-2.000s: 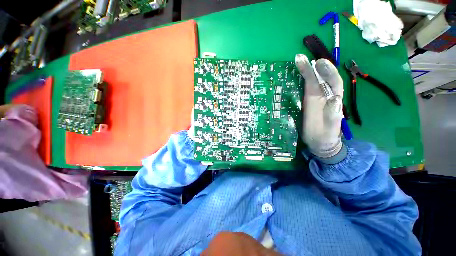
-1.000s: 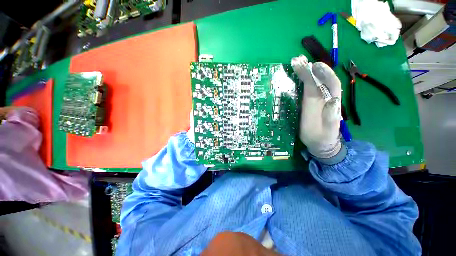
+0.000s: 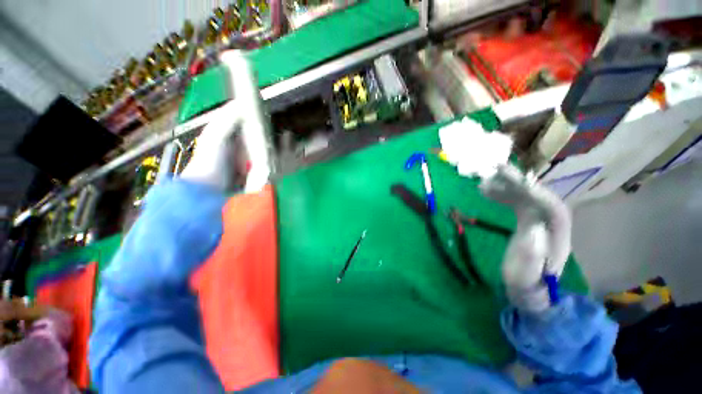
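The picture is blurred. My gloved left hand reaches forward over the line, beside a pale upright strip; whether it grips this or a board, I cannot tell. The circuit board seen earlier is not recognisable now. My gloved right hand is raised at the right of the green mat, its fingertips near the white wipe. It holds a marker pen, whose blue end shows below the palm.
A slim dark rod, a second blue-and-white marker, a black long-handled tool and red-and-black side cutters lie on the mat. A component-side-up board is on the line. A person's pink sleeve shows lower left.
The view has shifted forward over the line. My left hand has left the mat area and extended forward. My right hand has moved away from the board's edge, still with the marker.
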